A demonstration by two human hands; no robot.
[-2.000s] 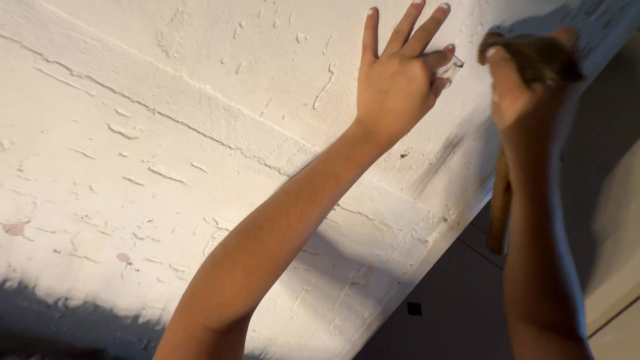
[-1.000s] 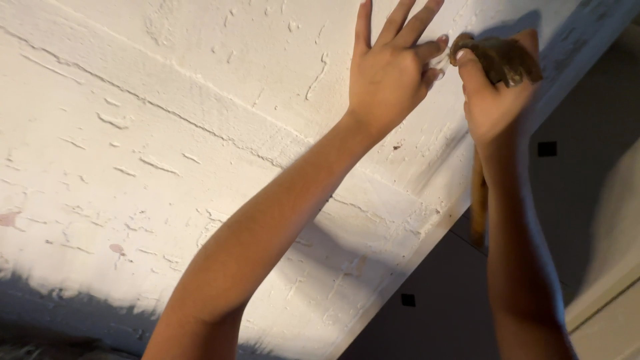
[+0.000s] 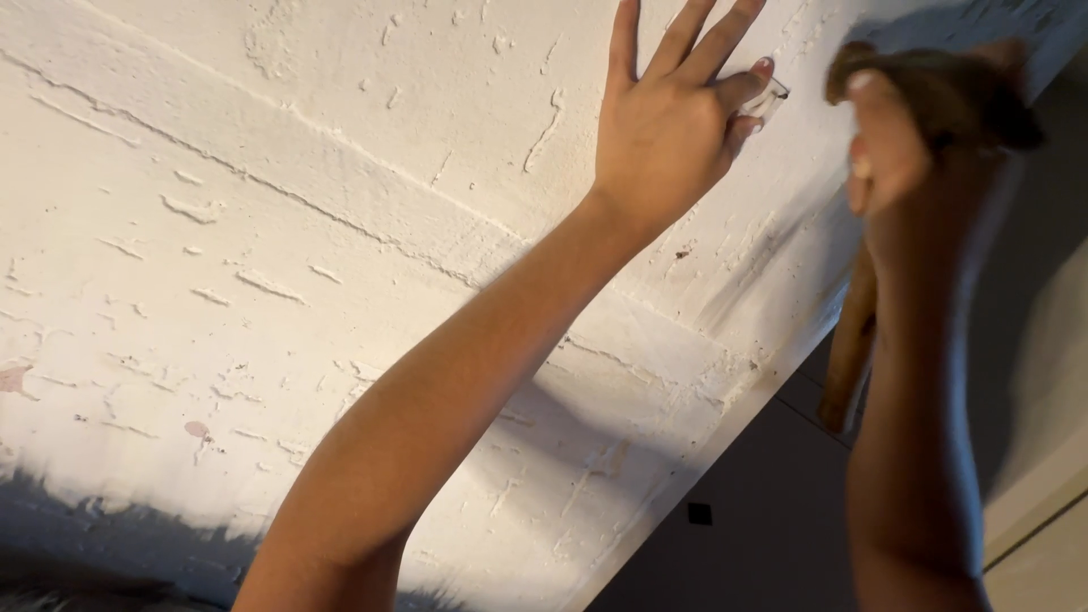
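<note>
My left hand (image 3: 667, 127) lies on a white painted wooden surface (image 3: 408, 221), its other fingers spread, while thumb and index finger pinch a small white clip (image 3: 765, 98). A dark, nail-like tip shows at the clip's right end. To the right, my right hand (image 3: 909, 161) is closed around a hammer (image 3: 852, 340), high up by its head. The brown wooden handle hangs down beside my right forearm. The hammer's head is blurred, with a gap between it and the clip.
The painted surface has ridges, cracks and chipped spots, and its straight edge runs diagonally at the right. Beyond that edge lies a dark tiled floor with a small black square (image 3: 699, 513). A pale panel (image 3: 1041, 544) stands at the lower right.
One second ago the hammer's head was close beside the clip; my right hand has since moved it away to the right. My left hand still pinches the clip.
</note>
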